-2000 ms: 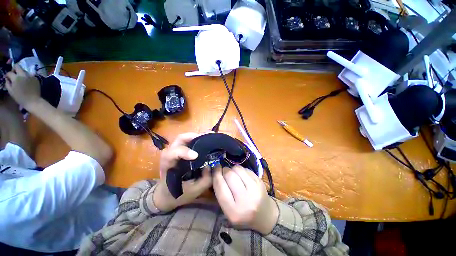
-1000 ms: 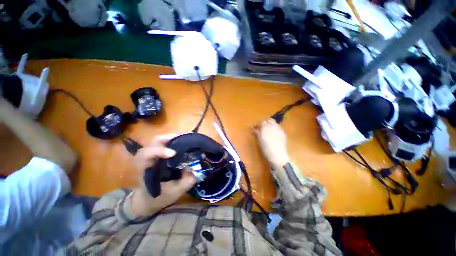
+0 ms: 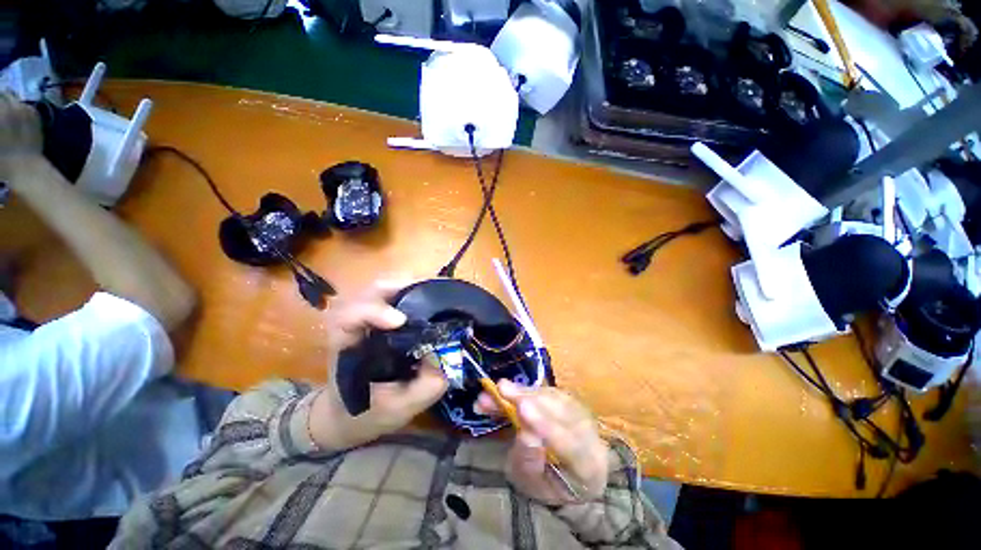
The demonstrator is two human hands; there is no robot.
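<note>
An opened camera unit (image 3: 457, 298) lies close in front of me, its black head shell tilted off the round base opening. Thin coloured wires (image 3: 499, 342) run between the circuit board (image 3: 443, 342) and the base. My left hand (image 3: 375, 403) grips the black head shell, with the fingertips beside the board and a blue-white piece. My right hand (image 3: 554, 438) holds a slim tool with a yellow-orange middle (image 3: 498, 399). Its pale tip is at the board area; whether it touches is too small to tell.
Two lens modules (image 3: 353, 198) lie ahead left. A white camera body (image 3: 467, 99) with crossing black cables stands ahead. More camera units (image 3: 788, 297) and cables are at right. Parts trays (image 3: 648, 140) stand at the back. Another person's arm (image 3: 102, 231) is at left.
My right hand left the camera unit, reached to the bench on the right where the tool lay, and came back with the tool. My left hand still holds the head shell. The view has shifted.
</note>
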